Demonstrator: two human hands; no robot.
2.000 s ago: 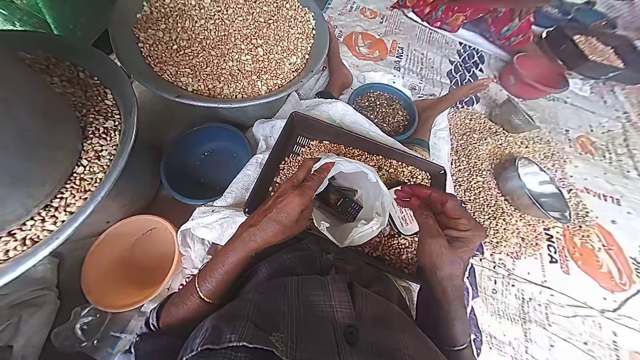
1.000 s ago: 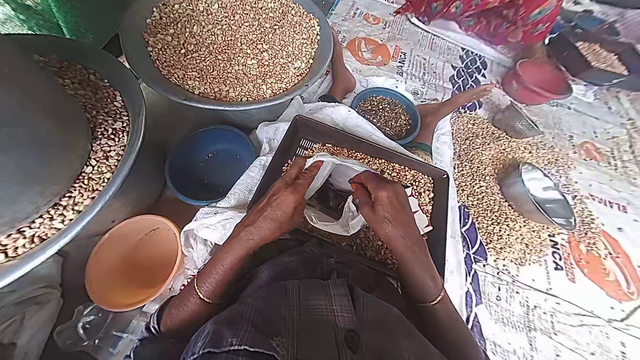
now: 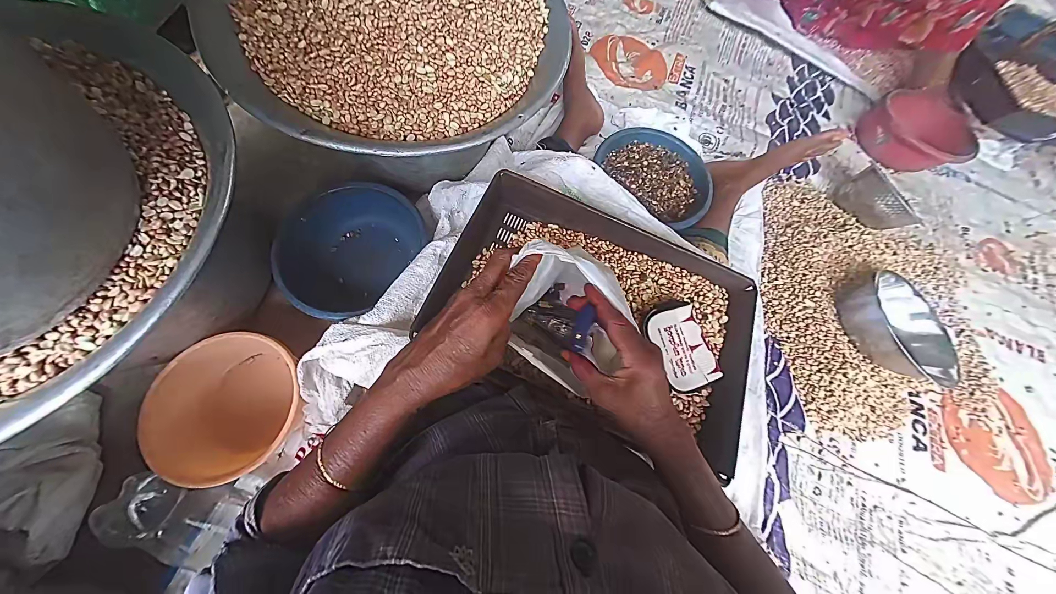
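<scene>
A white plastic bag (image 3: 606, 276) is pinched at its left rim by my left hand (image 3: 462, 330). Inside its mouth, dark items show, too jumbled to name. My right hand (image 3: 623, 359) grips a small blue object (image 3: 584, 326) at the bag's opening. Beside that hand, a white printed card or packet (image 3: 683, 346) with red marks lies on the beans or nuts (image 3: 660, 276) in a dark plastic tray (image 3: 734, 396). The tray rests at my lap, partly hidden by my hands and the bag.
Large metal basins (image 3: 219, 239) of beans or nuts stand left and at the top. Nearby are a blue bowl (image 3: 346, 247), an orange bowl (image 3: 219, 408) and a smaller blue bowl (image 3: 700, 177) of dark bits. A metal bowl (image 3: 895, 330) sits on spread kernels. Another person's foot (image 3: 775, 161) is near.
My right hand has moved from the white card into the bag's mouth, and now shows a blue object between its fingers. My left hand still holds the bag.
</scene>
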